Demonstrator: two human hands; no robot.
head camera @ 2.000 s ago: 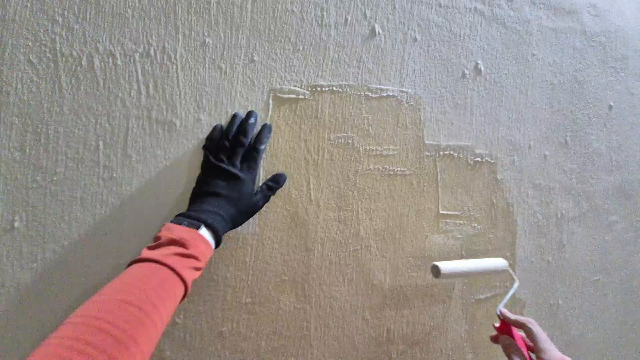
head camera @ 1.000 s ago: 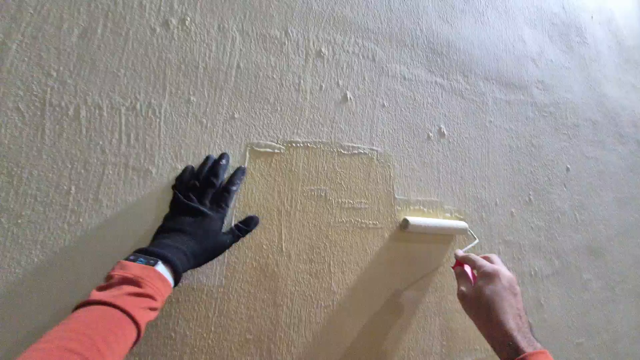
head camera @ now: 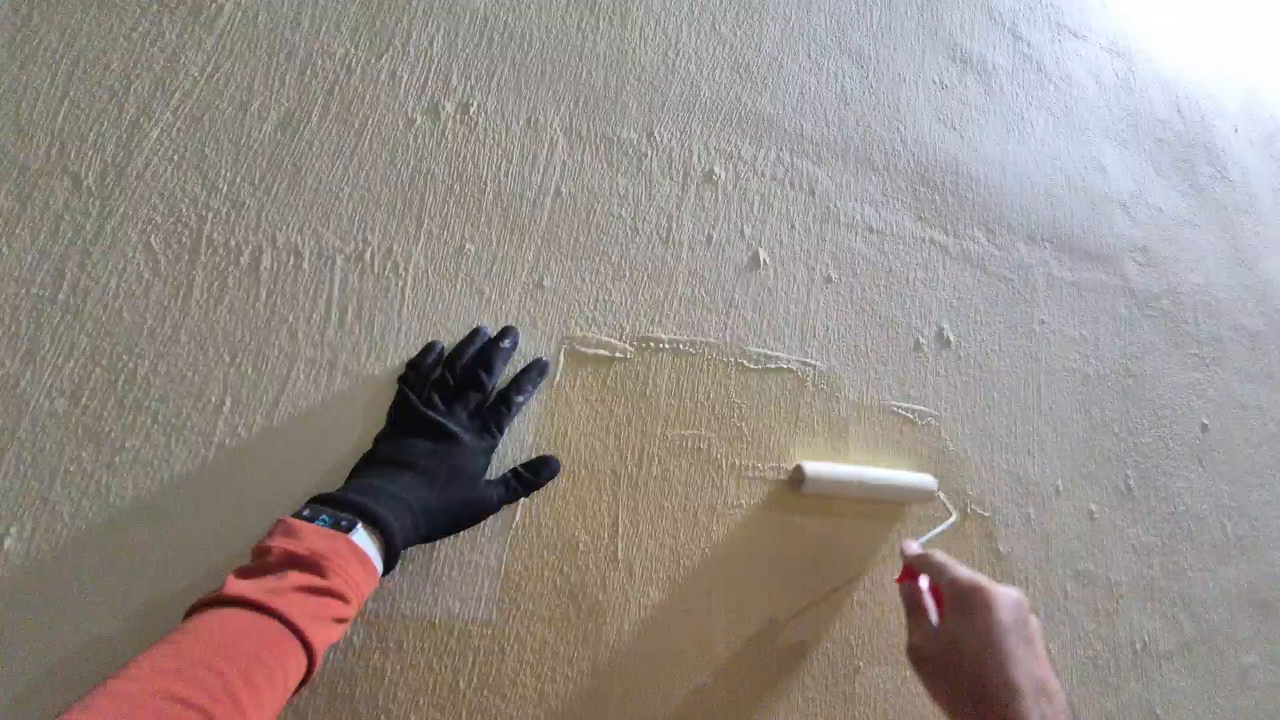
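Observation:
My left hand [head camera: 435, 450], in a black glove with pale specks on the fingertips, lies spread against the textured wall [head camera: 640, 200], holding nothing. A smartwatch [head camera: 340, 530] sits at that wrist, below the glove cuff. My right hand [head camera: 975, 625] is bare and closed around the red handle [head camera: 922, 592] of a small paint roller. The white roller sleeve [head camera: 866, 482] is against the wall, up and left of that hand, nearly level. Around it is a darker, wet-looking coated patch [head camera: 640, 500] with raised ridges of coating [head camera: 725, 350] along its upper edge.
Small lumps [head camera: 758, 260] stand out from the wall above and right of the patch. Bright light falls on the upper right corner. Shadows of my arms and the roller lie across the lower wall. A paler rectangular area [head camera: 450, 580] shows below my left hand.
The roller and my right hand came up from the lower right, then moved down from the patch's stepped upper right edge. That part of the patch now reaches higher. My left hand stays on the wall.

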